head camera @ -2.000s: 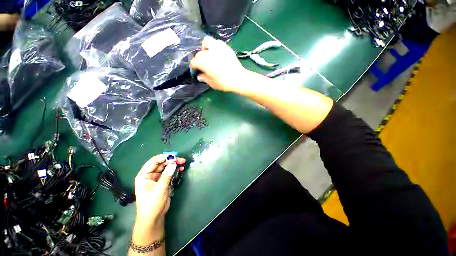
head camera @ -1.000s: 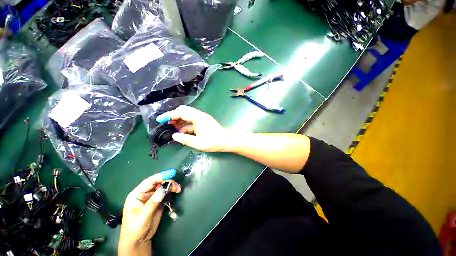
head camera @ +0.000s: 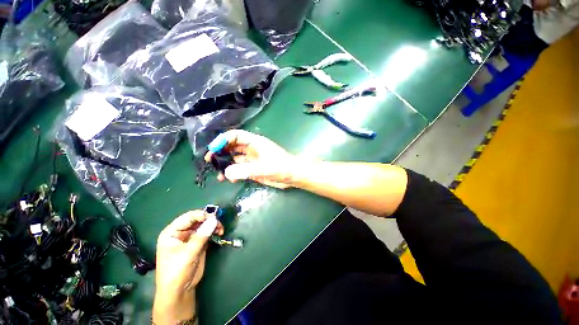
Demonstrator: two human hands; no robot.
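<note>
My left hand [head camera: 182, 257], at the lower middle, holds a small housing [head camera: 212, 210] with a pale, square-looking end between thumb and fingers. Short wires with a small whitish connector [head camera: 237, 242] stick out to its right. My right hand [head camera: 257, 159] is above and to the right, with a blue finger cover, and holds dark rounded black pieces [head camera: 221, 161] between thumb and fingers; their exact form is blurred. The small black pieces [head camera: 202, 172] show just left of that hand, which hides the rest. The two hands are apart.
Clear plastic bags [head camera: 209, 70] lie behind my hands. Red-and-blue-handled pliers [head camera: 346, 120] and pale-handled pliers [head camera: 329, 79] lie at the right. A harness pile [head camera: 44, 273] and a coiled cord [head camera: 130, 246] are at the left. Part of another person's sleeve [head camera: 559, 22] shows top right.
My right hand has come down from the bags with black pieces in it. The red-and-blue pliers came into view. My left hand has tilted the housing, and its connector now points right.
</note>
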